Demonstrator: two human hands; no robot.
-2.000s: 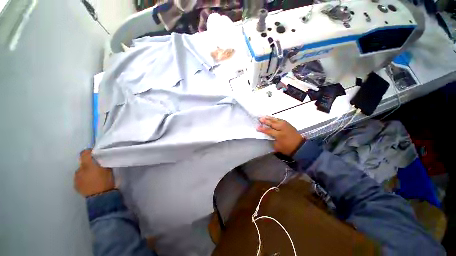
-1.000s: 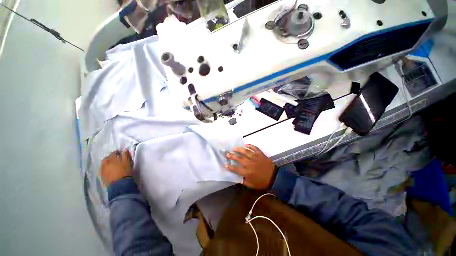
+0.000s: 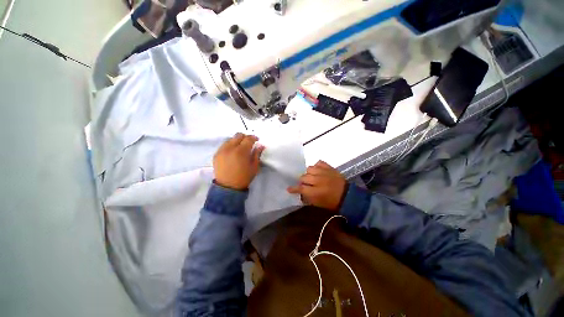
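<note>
A large light grey-blue garment piece (image 3: pixel 154 161) is spread left of the sewing machine (image 3: pixel 297 46) and hangs over the table's front edge towards my lap. My left hand (image 3: pixel 237 161) holds the cloth just in front of the needle area, fingertips bent onto it. My right hand (image 3: pixel 320 186) pinches the cloth's right edge near the table's front edge. The presser foot (image 3: pixel 283 117) shows just beyond the cloth, a short way from my left fingertips. Whether cloth lies under the foot I cannot tell.
Black labels (image 3: pixel 378 104) and a clear plastic bag (image 3: pixel 355 69) lie right of the needle. A black phone (image 3: pixel 454 86) with a white cable lies further right. A grey cloth bundle (image 3: pixel 464 167) is below the table. A white earphone cord (image 3: pixel 315 252) hangs over my brown front. A pale wall (image 3: pixel 43 155) stands left.
My left hand has moved from the far left of the cloth to the right, close to the needle. My right hand has shifted slightly right and now pinches the edge. The view is closer to the machine.
</note>
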